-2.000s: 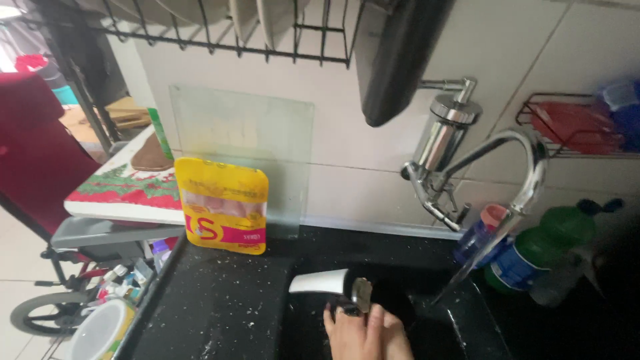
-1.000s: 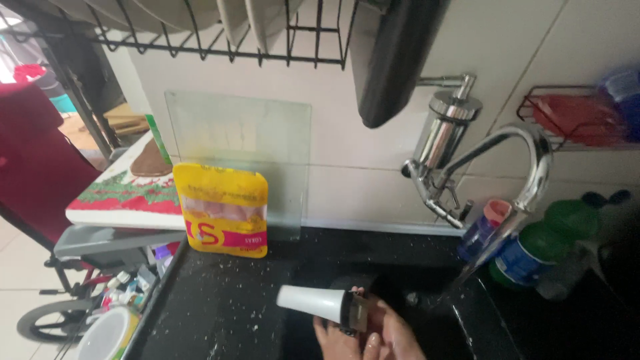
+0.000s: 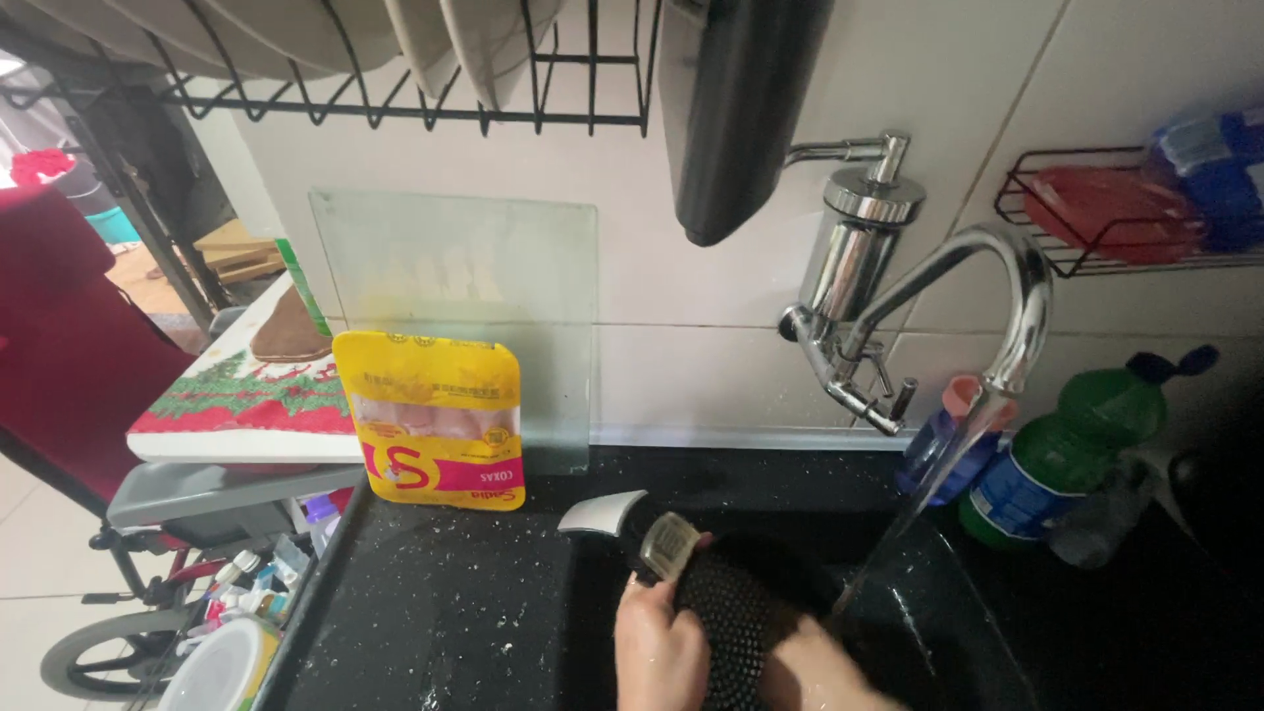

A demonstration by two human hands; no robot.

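A dark pan (image 3: 726, 622) with a dotted surface is tilted over the black sink, its white handle (image 3: 600, 513) pointing left. My left hand (image 3: 660, 642) grips the pan near the handle joint, the thumb lying on the dotted surface. Against the pan's right side lies my right hand (image 3: 815, 667), blurred, its fingers hidden behind or against the pan. Water (image 3: 899, 518) runs from the chrome faucet (image 3: 1027, 296) just right of the pan. A yellow pack of raw meat (image 3: 434, 420) stands on the counter, leaning on a glass board (image 3: 538, 296).
Overhead hang a wire dish rack (image 3: 415, 114) with plates and a dark, long object (image 3: 746, 128). Right of the faucet stand a green bottle (image 3: 1037, 484) and a purple bottle (image 3: 948, 444), below a wire shelf (image 3: 1086, 267). White specks dot the black counter (image 3: 434, 602).
The pan has turned in my hands, so its dotted surface now shows. My right hand has moved apart from my left, to the pan's right side.
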